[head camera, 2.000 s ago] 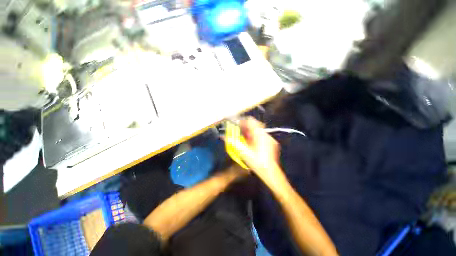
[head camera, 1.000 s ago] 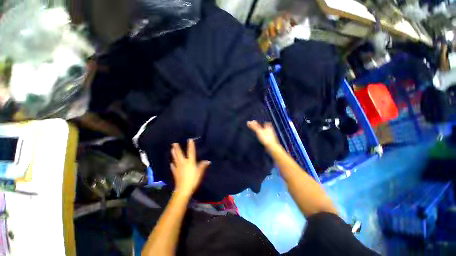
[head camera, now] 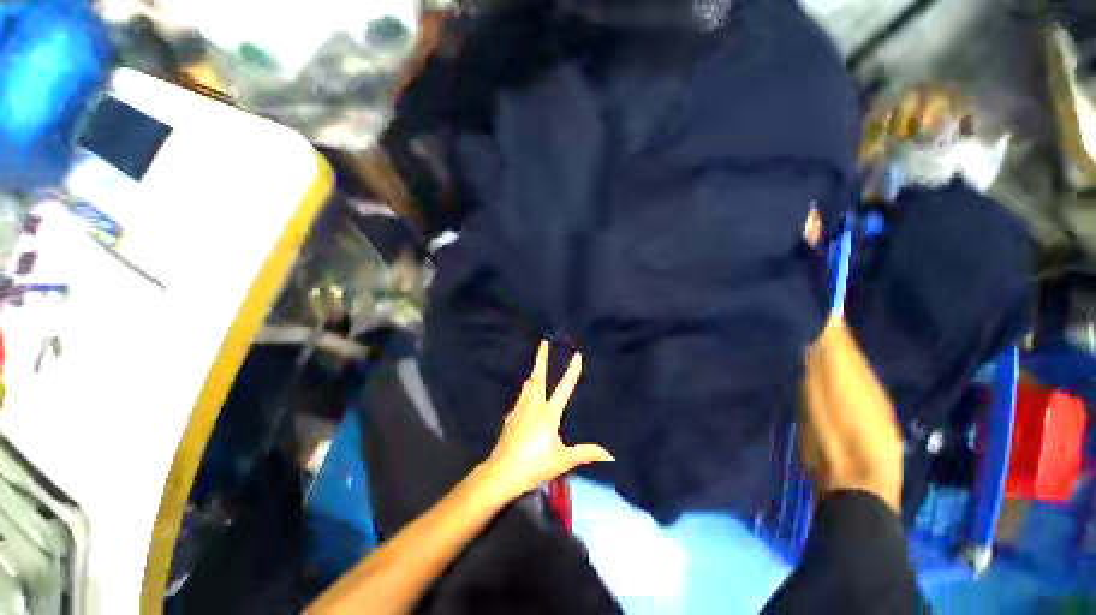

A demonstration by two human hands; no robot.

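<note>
A large heap of dark navy garments [head camera: 673,240] lies in front of me, gathered near its middle. My left hand [head camera: 541,427] is at the heap's near edge, left of centre, with its fingers spread and nothing seen in it. My right hand [head camera: 847,415] is at the heap's right side, beside a blue trolley or crate edge [head camera: 841,270]. Its fingertips are partly hidden, so whether it holds cloth cannot be told.
A white table [head camera: 204,216] with a yellow edge stands at the left, with a dark-screened phone [head camera: 125,137] on it. More dark garments [head camera: 949,276] lie at the right, near a red container [head camera: 1048,445]. Blue floor [head camera: 673,559] shows below.
The view has turned back left, so the table shows more. My right hand has moved from on top of the heap to its right side. My left hand remains at the near edge.
</note>
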